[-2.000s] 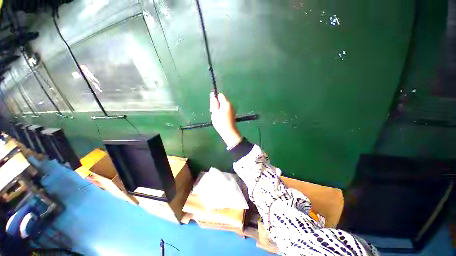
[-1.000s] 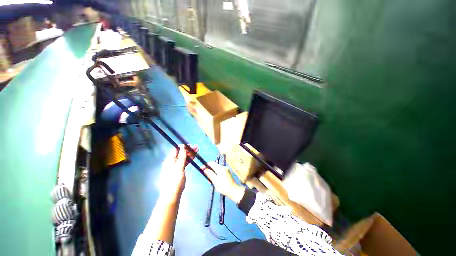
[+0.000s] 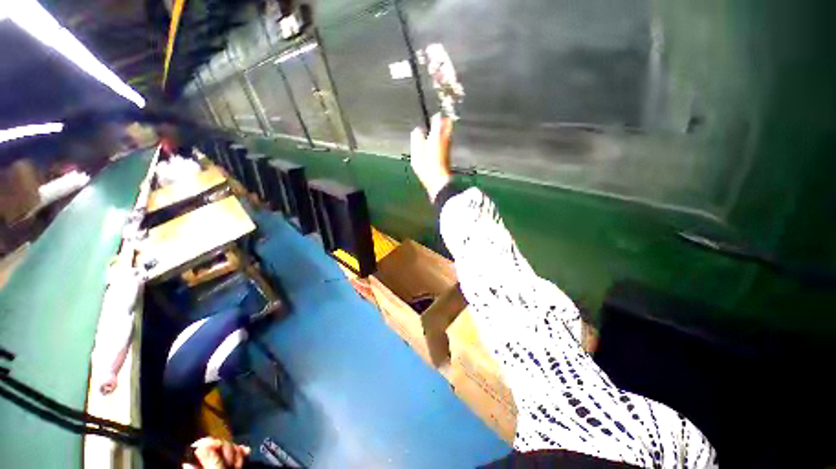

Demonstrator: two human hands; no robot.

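My right hand point(image 3: 432, 158) is raised at the green wall. Its fingers are closed around the lower end of a thin upright black bar point(image 3: 413, 59) with a short crosspiece at its foot, partly hidden by the hand. My left hand point(image 3: 216, 453) is low at the bottom edge, partly cut off. Thin black brackets point(image 3: 69, 415) run from the left edge to it; it appears closed on them, though the grip is dark and partly hidden.
Black housings point(image 3: 343, 223) stand in a row along the wall. Open cardboard cartons point(image 3: 469, 366) stand on the blue floor point(image 3: 339, 366) below my right arm. Another black housing point(image 3: 669, 366) is at right. A green-topped bench point(image 3: 73, 266) and a stool point(image 3: 206, 348) are at left.
The view has turned. My right hand left the black brackets held before me and rose to the wall bar. My left hand moved down with the brackets, which now point left.
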